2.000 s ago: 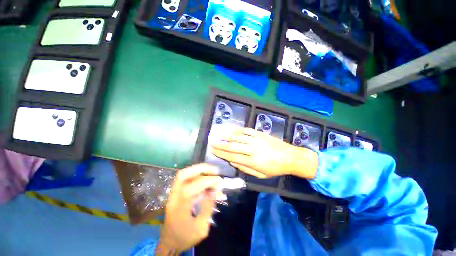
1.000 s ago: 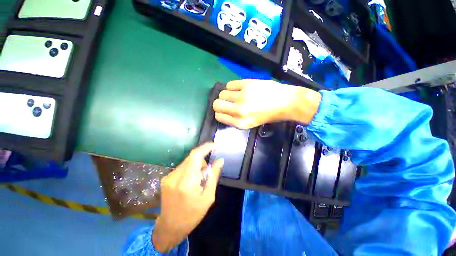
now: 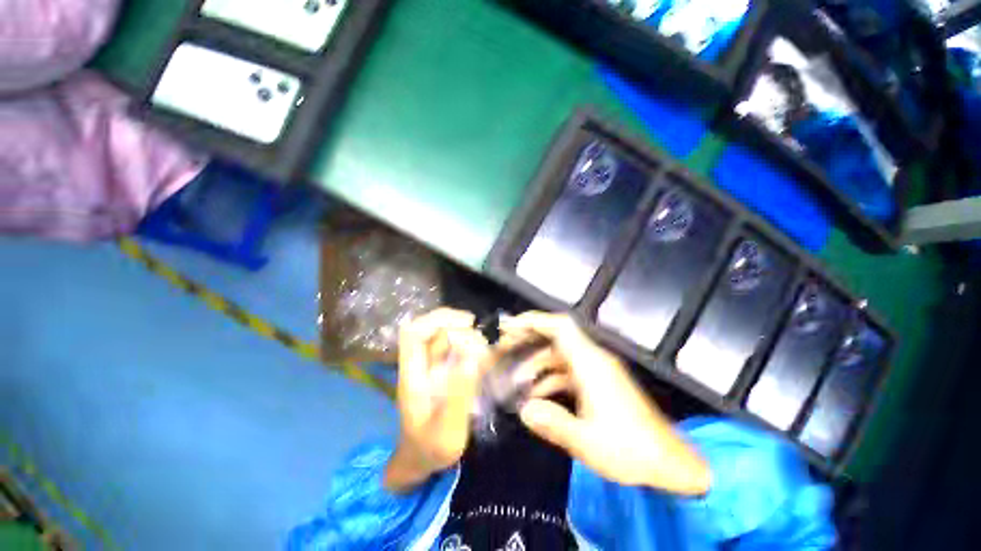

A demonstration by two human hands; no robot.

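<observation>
My left hand [image 3: 436, 393] and my right hand [image 3: 608, 414] are close together in front of my body, below the bench edge. Their curled fingers hold a small blurred, crinkled clear plastic piece [image 3: 506, 379] between them; its exact shape cannot be told. The black phone tray [image 3: 514, 256] lies tilted on the green bench, beyond and right of my hands. It holds several dark, glossy smartphones [image 3: 664, 278] side by side, each with a round camera cluster at its upper end. Neither hand touches the tray.
Another black tray [image 3: 282, 158] with pale phones [image 3: 224, 90] is at upper left. Blue film sheets [image 3: 769, 196] and a black box [image 3: 742, 104] of white and blue scraps are at upper right. A sparkly clear bag [image 3: 382, 285] hangs below the bench edge. A pink sleeve [image 3: 102, 161] is at left.
Both hands have left the phone tray and come together nearer my body. The right hand no longer covers the phones. The view has turned and shifted; a pink sleeve shows more at left.
</observation>
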